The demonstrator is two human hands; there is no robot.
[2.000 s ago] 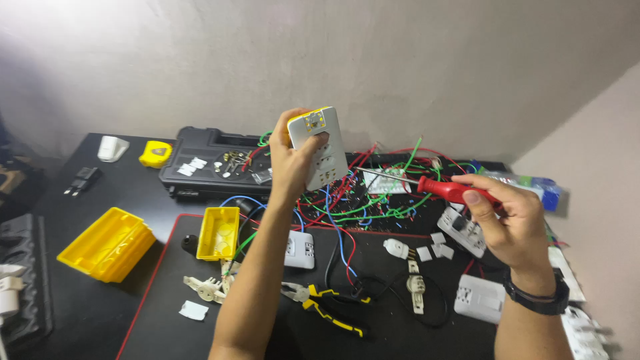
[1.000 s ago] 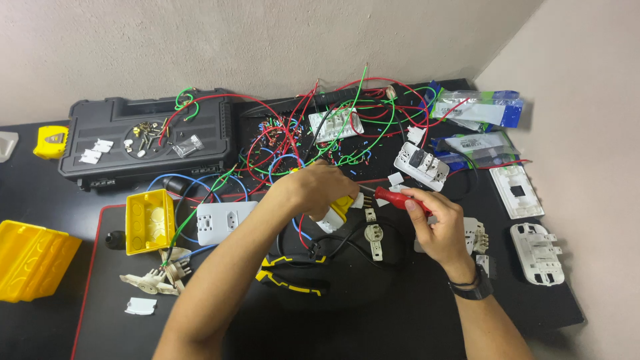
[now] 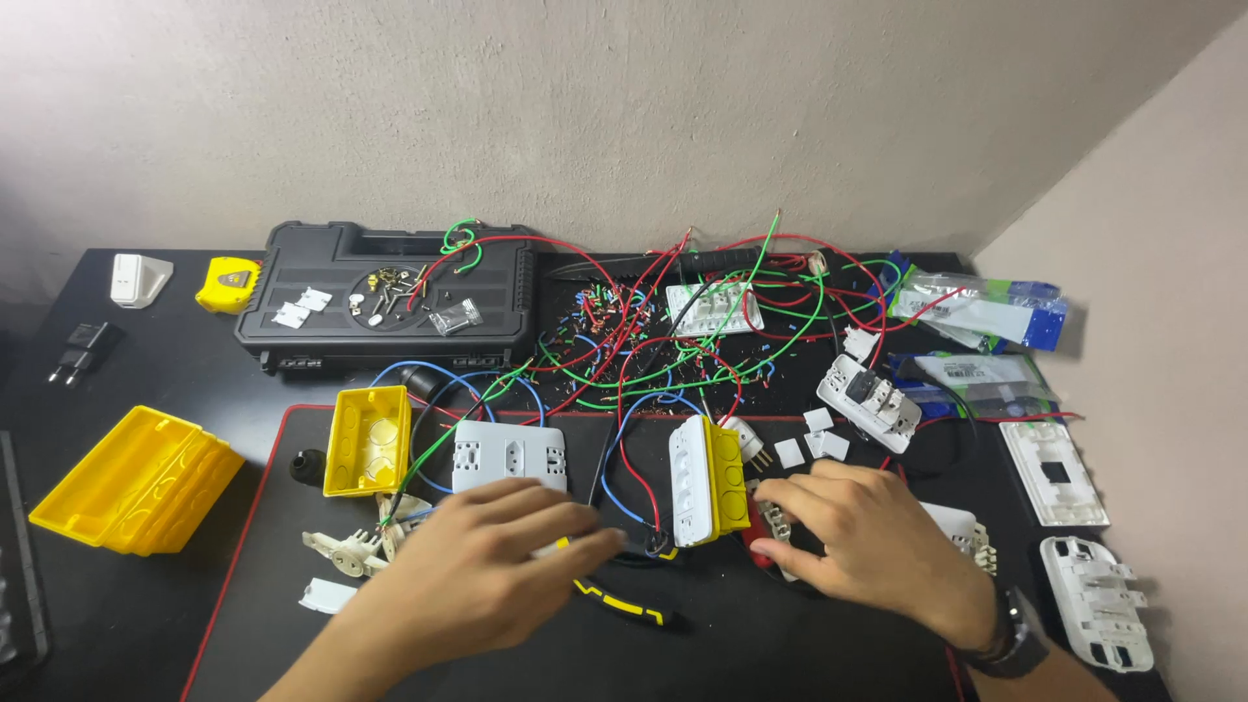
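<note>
My left hand (image 3: pixel 497 561) hovers palm down above the dark mat, fingers apart, with nothing seen in it. It partly hides yellow-and-black handled pliers (image 3: pixel 624 602). A yellow electrical box (image 3: pixel 729 480) with a white socket faceplate (image 3: pixel 690 483) stands on its side between my hands. Close to its right side, my right hand (image 3: pixel 848 541) has its thumb and fingertips at the red screwdriver handle (image 3: pixel 756 534); whether they grip it is unclear. Left of the box, a white socket plate (image 3: pixel 509 453) lies behind my left hand. A white plug (image 3: pixel 746 441) is just behind the box.
A black case (image 3: pixel 390 341) bearing screws stands at the back left. Yellow boxes (image 3: pixel 136 478) and an open yellow box (image 3: pixel 367 439) are at left. Tangled wires (image 3: pixel 634 336), a sheathed knife (image 3: pixel 717 261), plastic packets (image 3: pixel 975 302) and switch modules (image 3: pixel 870 405) spread behind and right.
The yellow box with its faceplate, held in my left hand earlier, now stands on the mat. My left hand has moved left, away from it. My right hand has lowered the screwdriver beside the box.
</note>
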